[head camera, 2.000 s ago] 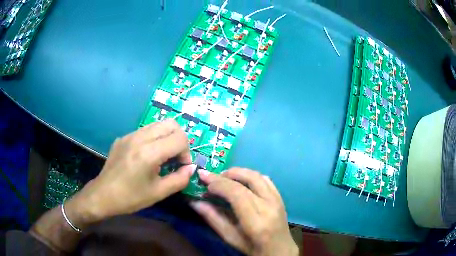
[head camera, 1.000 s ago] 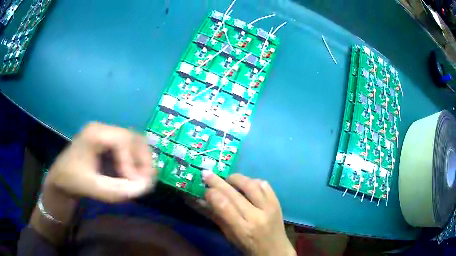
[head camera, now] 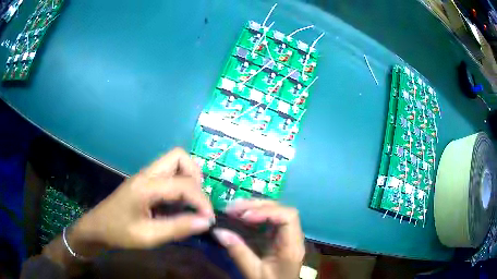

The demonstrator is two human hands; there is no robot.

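Note:
A green PCB panel [head camera: 261,103] lies tilted on the mat in front of me, with thin white lead wires curling over it and past its far end. My left hand [head camera: 158,204] is at the panel's near left corner, thumb and finger pinched together. My right hand [head camera: 267,229] is just right of it, fingers bent over the near edge. A black foam tape strip [head camera: 244,228] shows dark and blurred between the fingertips of both hands, which nearly touch. The hands hide the panel's near end.
Stacked PCB panels [head camera: 411,147] stand at right, wire ends protruding. A foam tape roll [head camera: 455,190] is far right. A loose wire offcut [head camera: 370,70] lies between the panels. Another panel [head camera: 30,43] is at upper left. More boards [head camera: 60,212] show below the bench edge. A black part with blue [head camera: 470,80] is at back right.
My left hand swung left off the panel, then came back to meet my right hand. My right hand has left the panel surface for its near edge. The panel appears further right in view.

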